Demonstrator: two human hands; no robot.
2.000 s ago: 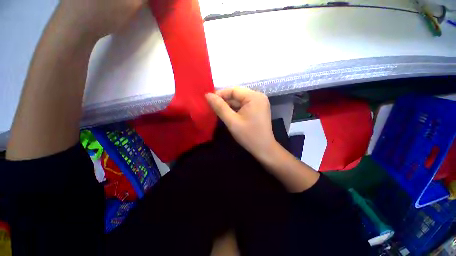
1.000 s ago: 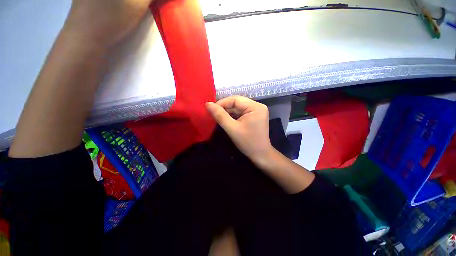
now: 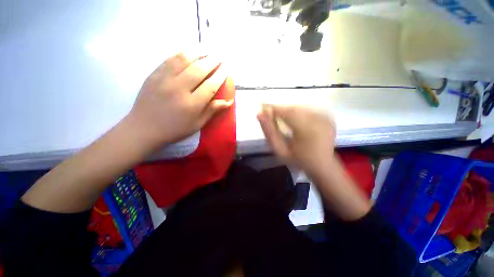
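Note:
A red fabric piece (image 3: 219,140) runs from the table top over its front edge and down to my lap. My left hand (image 3: 181,100) holds its upper end on the table, fingers bent over the cloth. My right hand (image 3: 303,132) is blurred, over the table's front edge to the right of the fabric, apart from it. Its fingers look curled, and whether they hold anything cannot be told. Part of the sewing machine (image 3: 455,43) shows at the top right, with dark metal parts left of it and strong glare.
Snips with green handles (image 3: 428,93) lie on the table (image 3: 379,111) at right. Below are a left blue crate (image 3: 128,208) with red cloth and a right blue crate (image 3: 403,189) with red and yellow cloth. Another red panel (image 3: 357,169) hangs behind my right forearm.
The view has shifted, showing more of the table and machine. My left hand now shows fully over the fabric's upper end. My right hand has let go of the fabric and moved right.

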